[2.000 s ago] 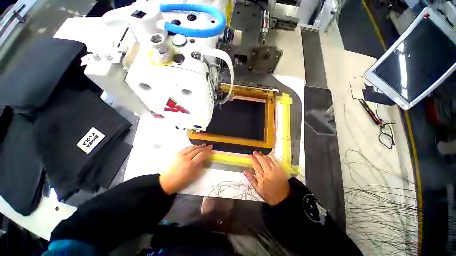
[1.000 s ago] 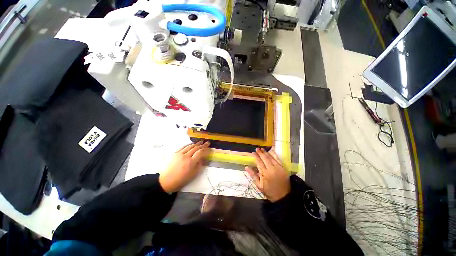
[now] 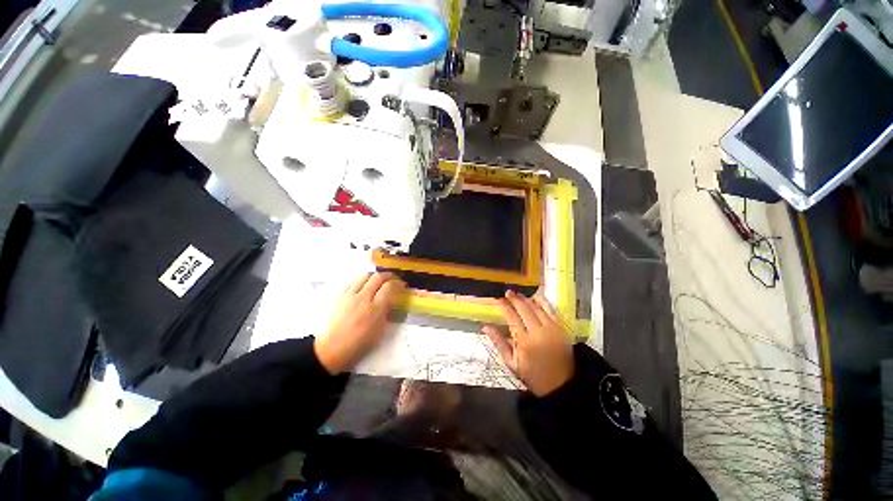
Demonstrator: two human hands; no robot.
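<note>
A black fabric panel (image 3: 480, 233) lies flat inside and under the amber clamp frame (image 3: 460, 271), and its dark front edge shows below the frame. Yellow tape (image 3: 562, 254) borders the template plate on the right and front. My left hand (image 3: 358, 321) rests flat at the front left corner of the panel, slightly blurred. My right hand (image 3: 532, 342) rests at the front right corner, fingertips on the panel's edge, fingers a little apart. Neither hand grips anything. The white machine head (image 3: 343, 166) covers the frame's left side.
A stack of dark panels (image 3: 147, 284) with a white label (image 3: 186, 271) on top lies at the left. A control screen (image 3: 818, 113) stands at the upper right, with snips (image 3: 732, 217) below it. Loose thread ends (image 3: 749, 421) lie at the lower right.
My left hand has shifted slightly and its fingers are more bunched at the panel's edge. My right hand has barely moved. The whole view has shifted slightly.
</note>
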